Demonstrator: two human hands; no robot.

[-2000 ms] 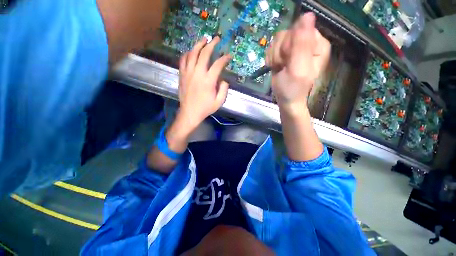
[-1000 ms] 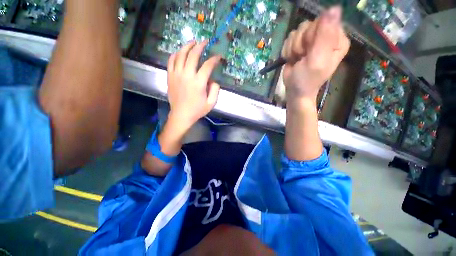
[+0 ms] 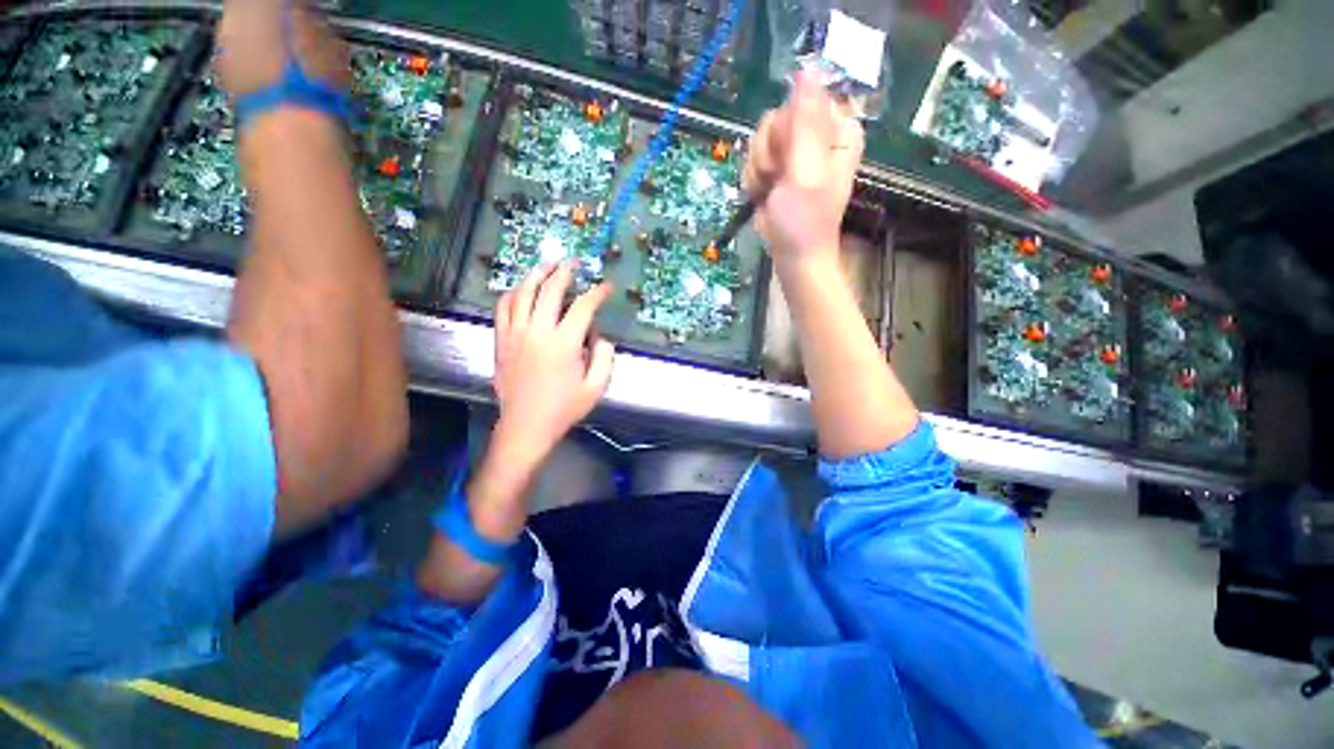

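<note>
A dark-rimmed carrier (image 3: 622,300) with several green circuit boards lies on the line in front of me. My right hand (image 3: 797,168) is closed on a slim dark tool (image 3: 736,227), its tip pointing down-left at the orange part of a right-hand board (image 3: 688,293). Whether the tip touches is unclear. My left hand (image 3: 549,344) lies with fingers apart at the near edge of the lower left board (image 3: 541,242); it holds nothing visible. A blue wrist strap (image 3: 471,530) is on my left wrist. A blue coiled cord (image 3: 666,132) hangs across the carrier.
A co-worker's arm (image 3: 315,293) with a blue sleeve reaches over carriers at left. A metal rail (image 3: 688,403) runs along the near side. More boards (image 3: 1031,329) lie right, past a gap (image 3: 922,315) in the row. Bagged items (image 3: 995,110) and ribbed grey rows (image 3: 644,37) are behind.
The view has shifted, showing more of the line's far side. My right hand and tool have moved from the lower right board towards the orange part. The co-worker's arm has reached further over the left carriers.
</note>
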